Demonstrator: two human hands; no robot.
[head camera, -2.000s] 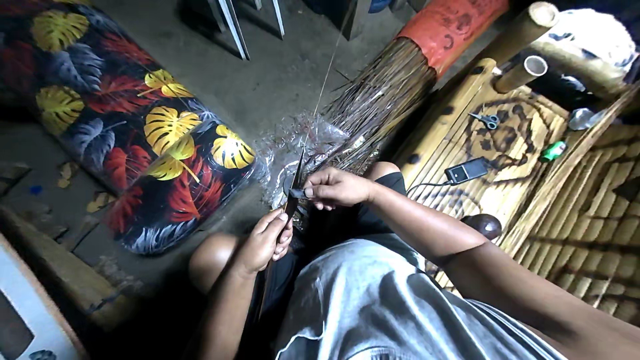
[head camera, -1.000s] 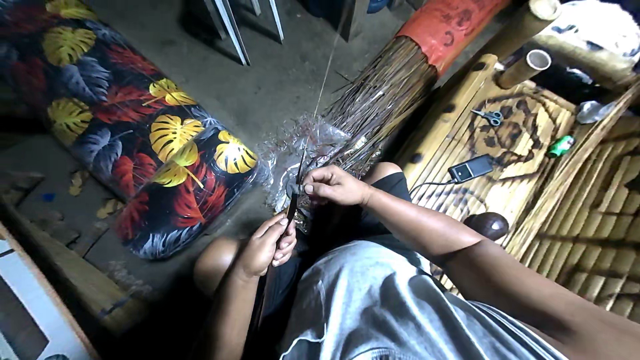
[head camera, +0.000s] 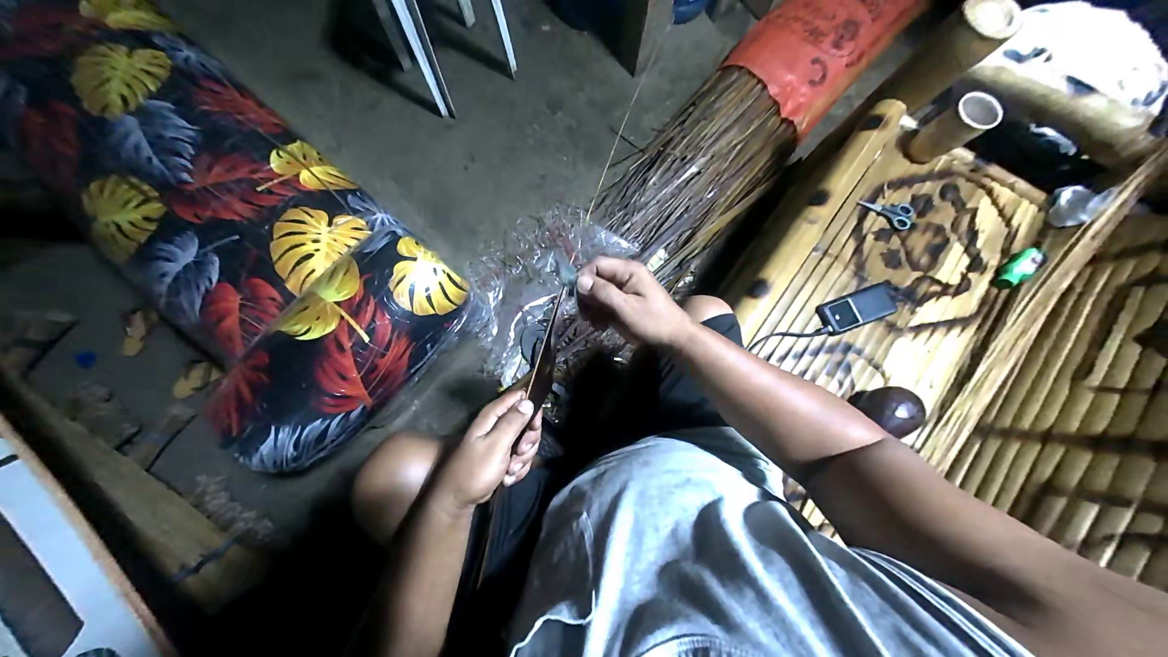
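My left hand is closed on a narrow dark blade-like piece that points up and away from me; whether it is a knife is not plain. A thin pale strip lies along that piece. My right hand pinches something small at its upper end, between thumb and forefinger. From near those fingertips a thin strand runs up toward the top of the view. Below the hands lies clear plastic with thin shavings, beside a bundle of thin brown sticks in a red wrapper.
At the right, a bamboo bench bears scissors, a black device with a cable, a green object and a dark round object. A leaf-patterned cushion in clear plastic lies at the left. White legs stand at the top.
My right hand has moved slightly away from the dark piece, which it was touching or nearly touching before. My left hand has kept its grip in about the same place.
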